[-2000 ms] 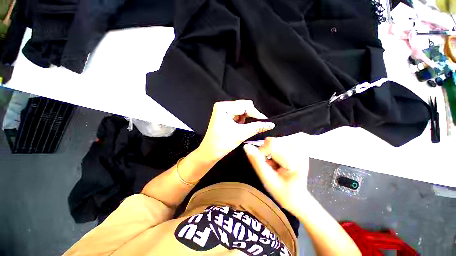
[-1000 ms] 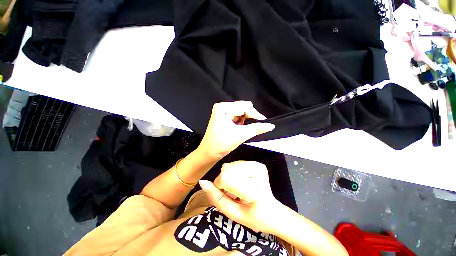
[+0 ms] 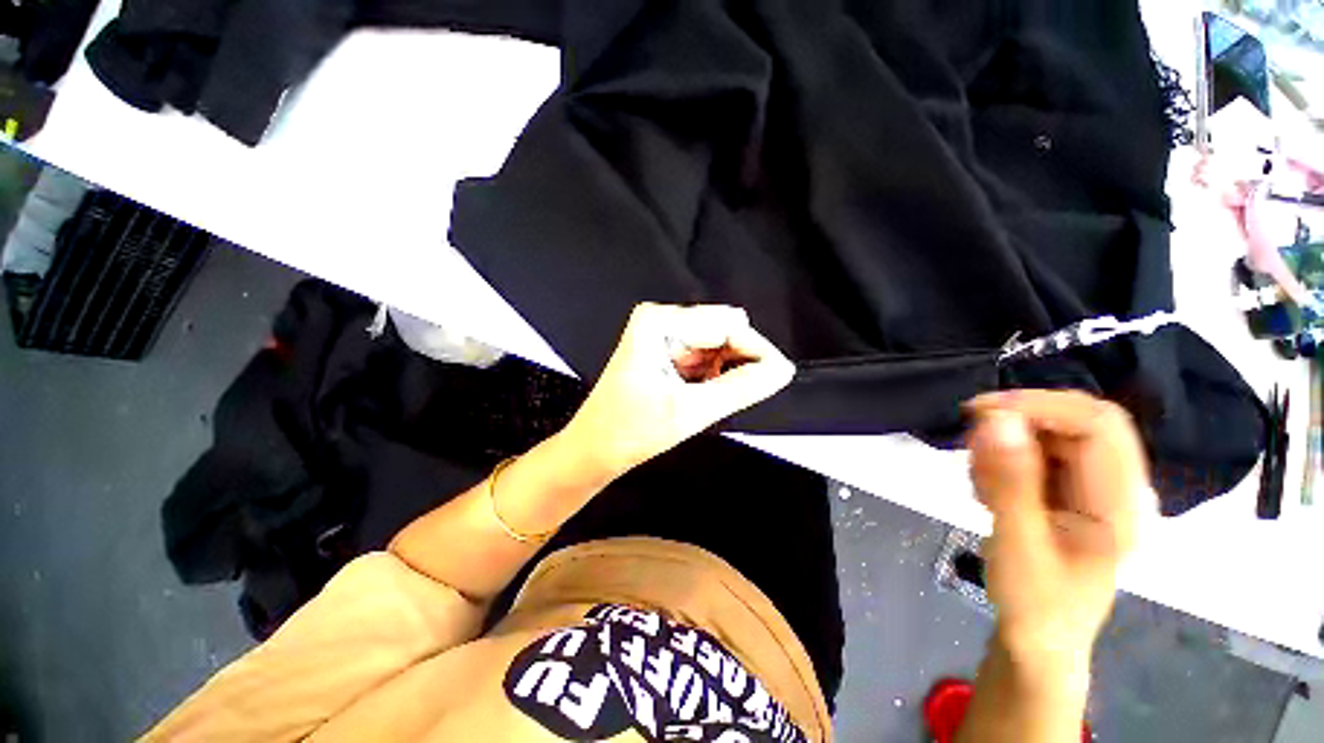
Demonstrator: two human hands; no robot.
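The black garment (image 3: 871,189) lies spread over the white table. Its folded edge (image 3: 900,375) runs from my left fingers to the right, with a white-and-grey strip (image 3: 1089,334) at its right end. My left hand (image 3: 690,370) pinches the left end of this edge between thumb and fingers. My right hand (image 3: 1060,479) is slightly blurred, in front of the garment's right part, with thumb and fingertips close together. I cannot make out a needle or thread at its fingertips.
Black snips or tweezers (image 3: 1273,453) lie at the table's right. A phone (image 3: 1236,66) and pink and dark clutter are at the far right. Other black garments (image 3: 218,58) lie upper left. Below are a black crate (image 3: 109,276), a black cloth heap (image 3: 276,450) and a red object (image 3: 951,708).
My right hand has moved from beside my left hand, down past my chest, then up and far right. My left hand keeps its pinch. The view has shifted, showing the phone at upper right.
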